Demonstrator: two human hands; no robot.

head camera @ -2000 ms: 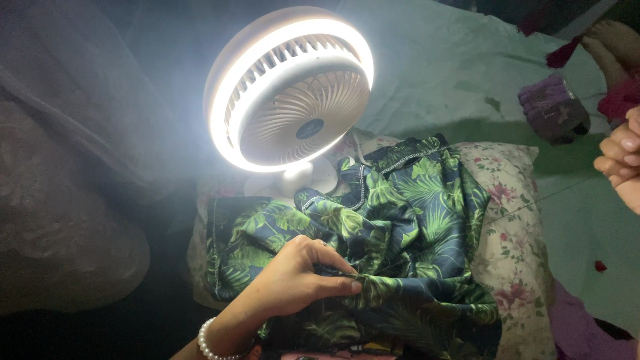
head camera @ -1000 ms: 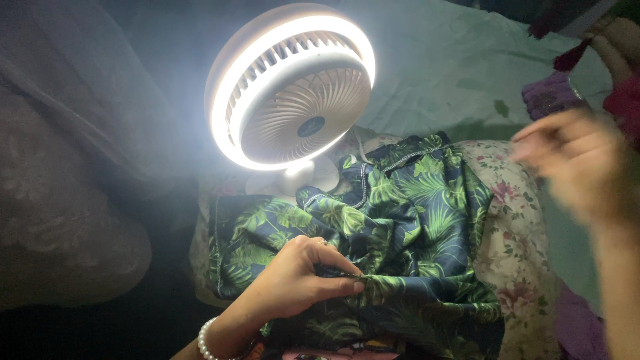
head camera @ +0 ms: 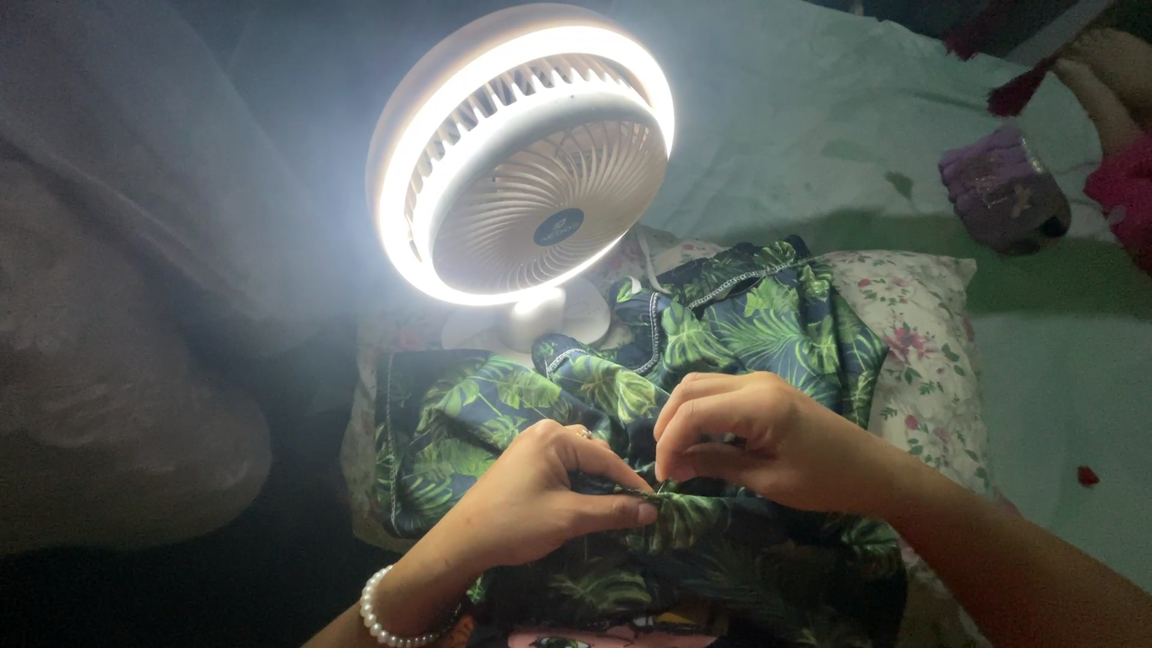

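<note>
Dark fabric with a green leaf print (head camera: 756, 333) lies bunched over a floral pillow. My left hand (head camera: 558, 490), with a ring and a pearl bracelet (head camera: 387, 621) at the wrist, pinches a fold of this fabric between thumb and forefinger. Just right of that pinch, my right hand (head camera: 729, 441) has its thumb and fingertips closed together above the fold. A thin, needle-like thing (head camera: 661, 486) shows faintly under its fingertips; its shape is too small to be certain.
Behind the fabric stands a white fan with a lit ring light (head camera: 549, 171). The floral pillow (head camera: 927, 360) rests on a pale green sheet (head camera: 1062, 387). A purple bundle (head camera: 1003, 189) lies at upper right, near a person's leg (head camera: 1098, 99). Sheer cloth (head camera: 117, 270) hangs at left.
My right hand has come in from the right edge to the fabric beside my left hand. My left hand keeps its pinch on the fold in the same place.
</note>
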